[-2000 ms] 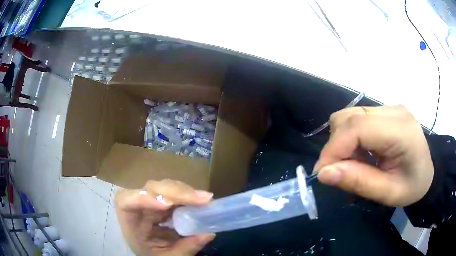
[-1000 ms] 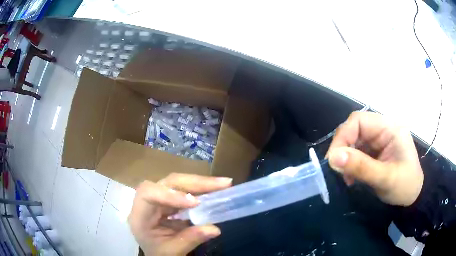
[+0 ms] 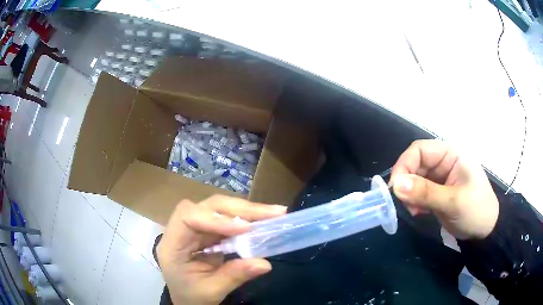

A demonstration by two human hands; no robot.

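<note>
A clear syringe barrel (image 3: 315, 225) lies nearly level over my lap, its nozzle to the left and its flanged open end to the right, slightly higher. My left hand (image 3: 205, 244) grips the nozzle end between thumb and fingers; a thin tip points left inside the hand. My right hand (image 3: 443, 189) pinches something thin at the flanged end, with thumb and forefinger together. The thin thing is mostly hidden by the fingers, and I cannot tell what it is.
An open cardboard carton (image 3: 158, 187) beside my knees holds many small labelled tubes (image 3: 217, 156). The white-covered bench (image 3: 357, 44) runs across the top, with a thin dark stick (image 3: 414, 53) and a black cord with a blue bead (image 3: 511, 92). A dark stool stands far left.
The barrel and both hands have shifted slightly right in view. The whitish patch on the barrel's side no longer shows as before. The thin hose near my right hand is no longer visible.
</note>
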